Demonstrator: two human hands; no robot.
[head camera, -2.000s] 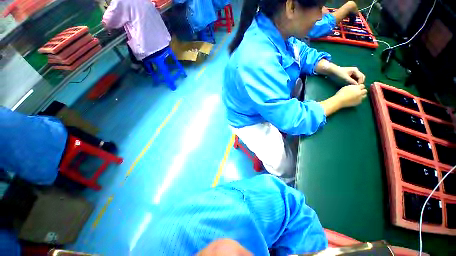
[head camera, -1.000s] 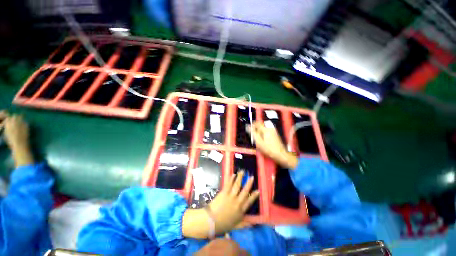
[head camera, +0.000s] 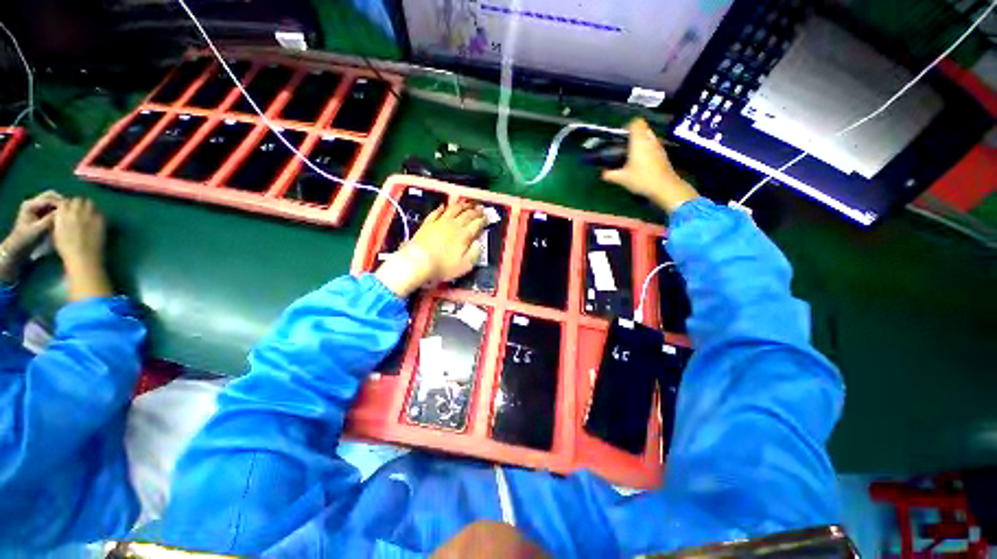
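A red-orange phone tray (head camera: 507, 305) lies in front of me with phones in two rows of pockets. My left hand (head camera: 446, 242), pale band at the wrist, lies over an upper-left pocket, fingers on an open-back phone (head camera: 491, 246); its grip is hidden. My right hand (head camera: 647, 166) is raised beyond the tray, its fingertips closed on the end of a white cable (head camera: 561, 140). Another open-back phone (head camera: 448, 363) lies lower left. A black phone (head camera: 624, 384) with a white cord at its top lies tilted at the lower right. Other black phones (head camera: 527, 378) show small pale marks.
A second phone tray (head camera: 222, 191) lies at the upper left. A monitor (head camera: 569, 44) stands behind. A keyboard with a silvery sheet (head camera: 836, 104) is at upper right. Black items (head camera: 601, 150) lie near my right hand. A coworker's hands (head camera: 66, 232) are at left.
The view has steadied over the tray. My right hand has moved from the tray up and away with the cable. My left hand has moved from the lower row to the upper left.
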